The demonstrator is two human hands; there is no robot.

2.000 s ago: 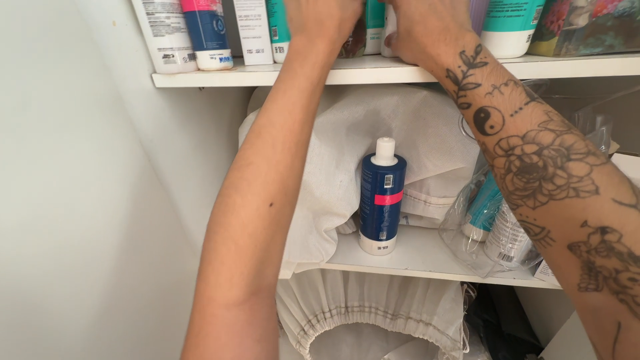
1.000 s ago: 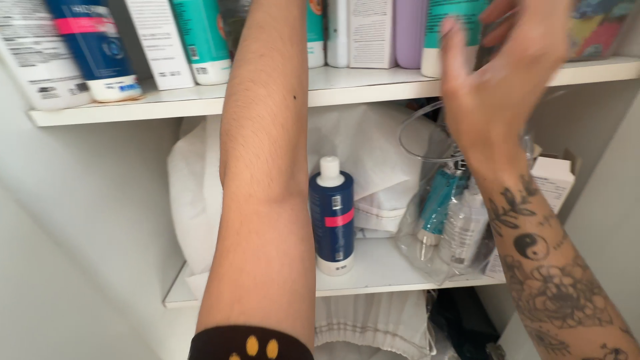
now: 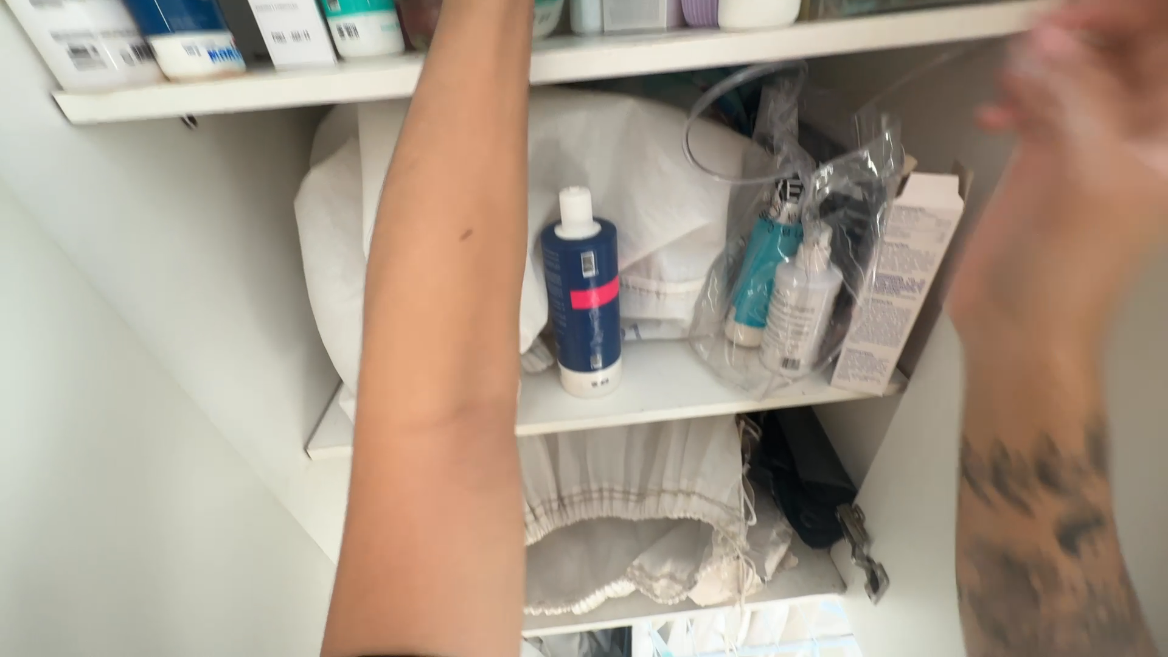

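My left forearm reaches up past the upper shelf [image 3: 310, 84], and the left hand itself is beyond the top edge of the view. My right hand [image 3: 1086, 100] is raised and blurred at the upper right, by the right end of that shelf; whether it holds anything is unclear. Bottles and boxes stand in a row on the upper shelf, among them a teal and white bottle [image 3: 363, 27] and a white box [image 3: 292, 32]. On the middle shelf, right of my left forearm, a dark blue bottle [image 3: 581, 310] with a white cap and pink band stands upright.
A clear plastic bag [image 3: 707, 319] holding a teal bottle [image 3: 765, 265] and a white bottle [image 3: 801, 315] sits beside a tall leaning box [image 3: 899, 292]. White cloth [image 3: 620, 146] lies behind. Lower down are a gathered fabric bag [image 3: 630, 474] and a metal hinge [image 3: 862, 552].
My right hand has moved right from the bottles on the upper shelf. My left forearm still reaches up. The view has tilted down and come closer.
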